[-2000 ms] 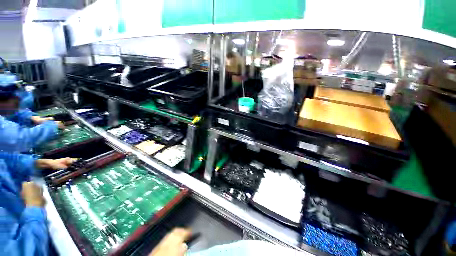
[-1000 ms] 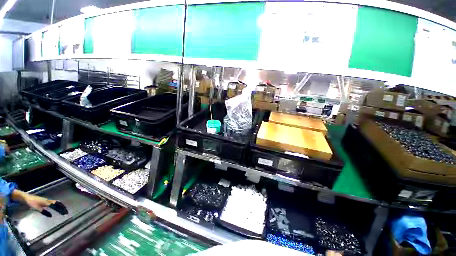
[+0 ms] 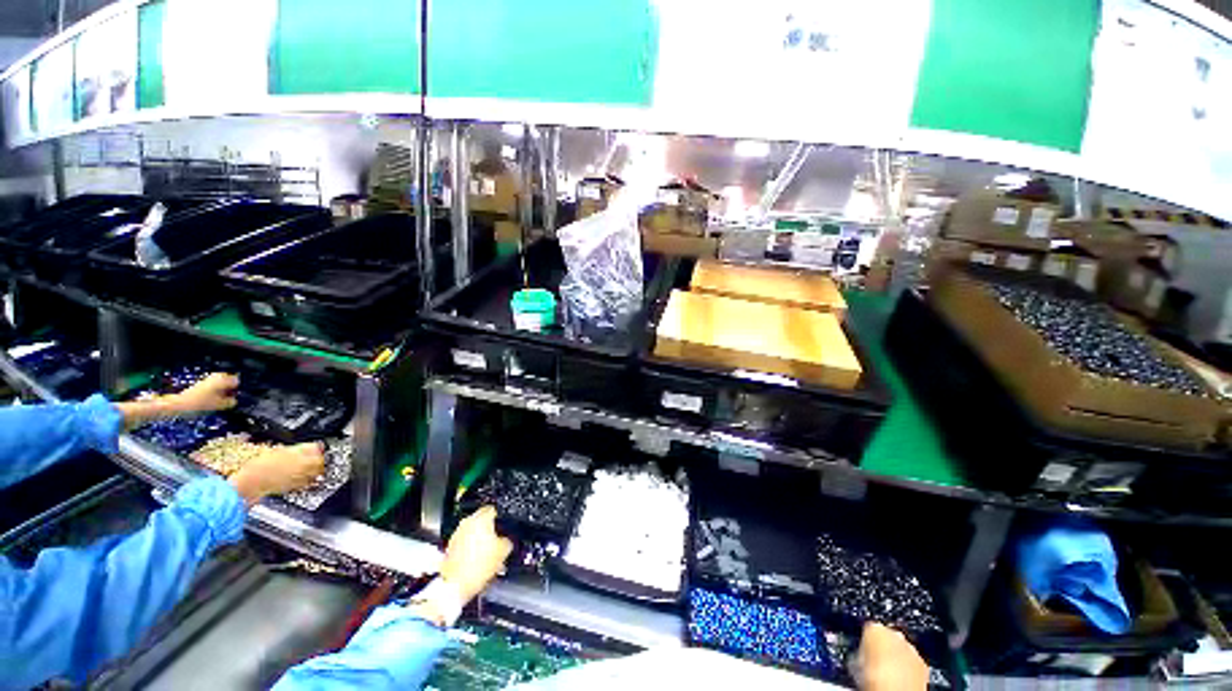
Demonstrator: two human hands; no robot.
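My left hand (image 3: pixel 476 551), with a pale band at the wrist, reaches to the front of the tray of black-silver parts (image 3: pixel 536 495), left of the heaped white connectors (image 3: pixel 632 527). Its fingertips are bunched; anything between them is too small to tell. My right hand (image 3: pixel 892 659) is at the lower edge, right of the blue components (image 3: pixel 757 626) and in front of the tray of dark parts with pale glints (image 3: pixel 876 586). Its fingertips are unclear and the picture's edge cuts it off. Part of a green circuit board (image 3: pixel 503 659) shows below my left hand.
Another person's two hands (image 3: pixel 280 470) reach into the small trays at left. Grey block components (image 3: pixel 722 547) lie behind the blue ones. The metal shelf edge (image 3: pixel 730 459) runs above the trays. A blue cloth-like item (image 3: pixel 1077 574) lies in a box at right.
The view has swung right. My left hand now shows at the black-silver parts, my right hand beside the blue ones. The other person's hands have moved to the left trays; the board shows less.
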